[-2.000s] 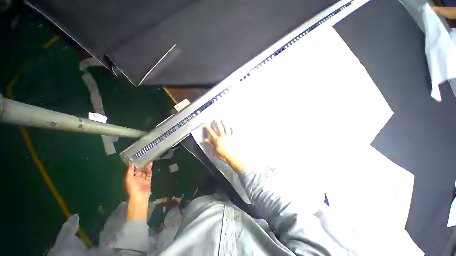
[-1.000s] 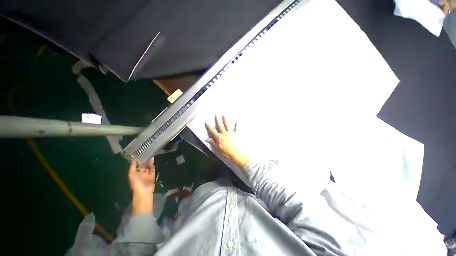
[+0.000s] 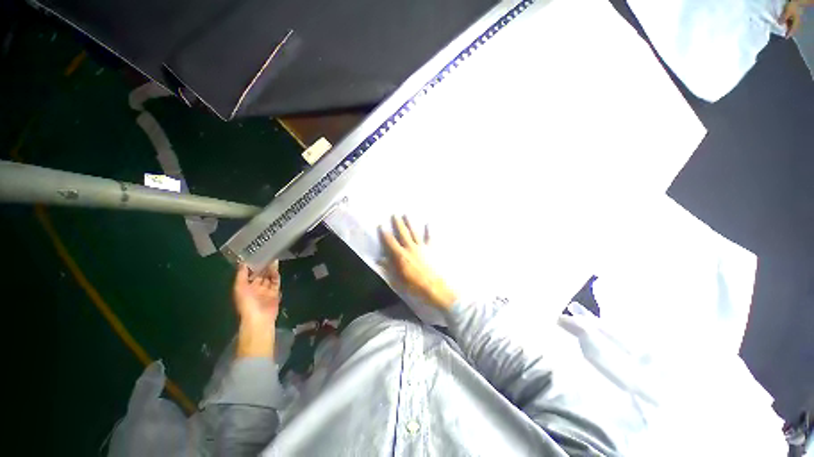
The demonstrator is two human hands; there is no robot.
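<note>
The silver cutting rail with a dark toothed centre line runs diagonally across the dark fabric. My left hand is at the rail's near lower end, fingertips at its edge and partly hidden under it, palm up. A large white paper pattern lies along the rail's right side. My right hand rests on the paper near its left edge, fingers spread, palm down.
A pale grey-green tube reaches from the left to the rail's lower end. Scraps lie on the green floor. More dark fabric lies at the right. Another person's hand is at the top right corner, beside a pale sheet.
The view has shifted, with the rail's upper end now further left in the picture. The pale sheet at top right has moved and shows larger. Both my hands keep nearly the same places.
</note>
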